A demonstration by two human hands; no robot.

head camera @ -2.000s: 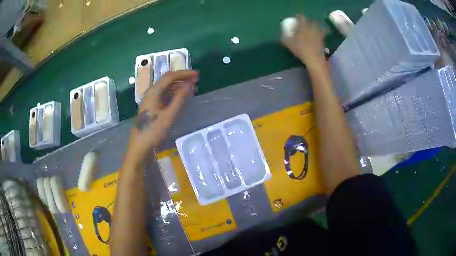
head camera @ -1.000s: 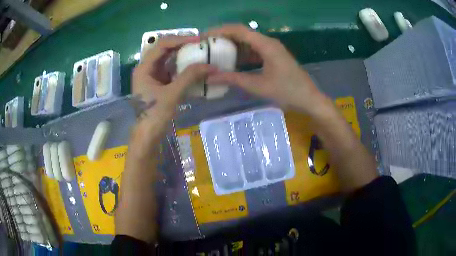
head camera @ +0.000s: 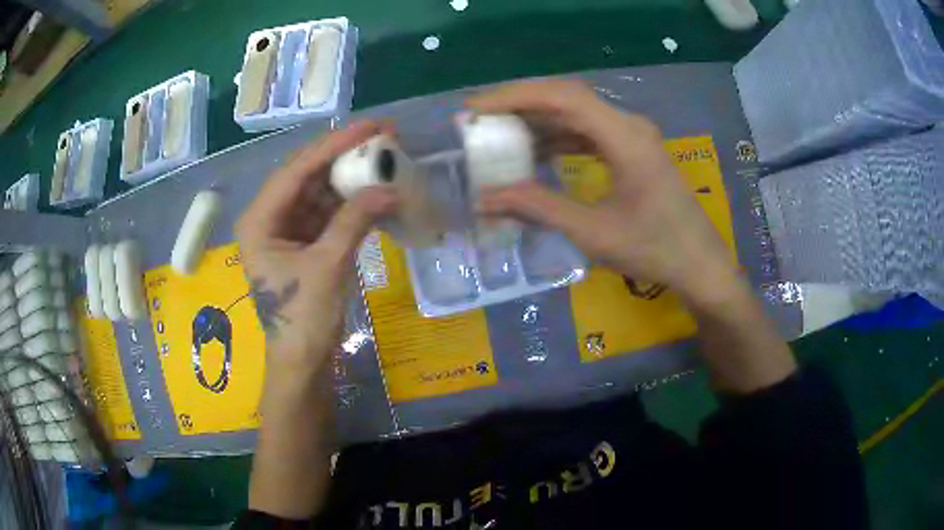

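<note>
My left hand holds a white rounded device with a dark round hole, at the left above the insert tray. My right hand holds another white device at the right, apart from the first. The translucent insert tray lies on the printed carton below both hands. The hands and devices hide its upper part. Its visible wells look empty. The lower parts of the devices are blurred.
Filled trays stand in a row at the far left. Loose white units and a bulk tray of units are at left. Tall empty tray stacks stand at right. A blue stool shows beyond the bench.
The two devices, face to face a second ago, are now apart, one in each hand, and lower over the tray. Two seconds ago my right hand was reaching to the far side.
</note>
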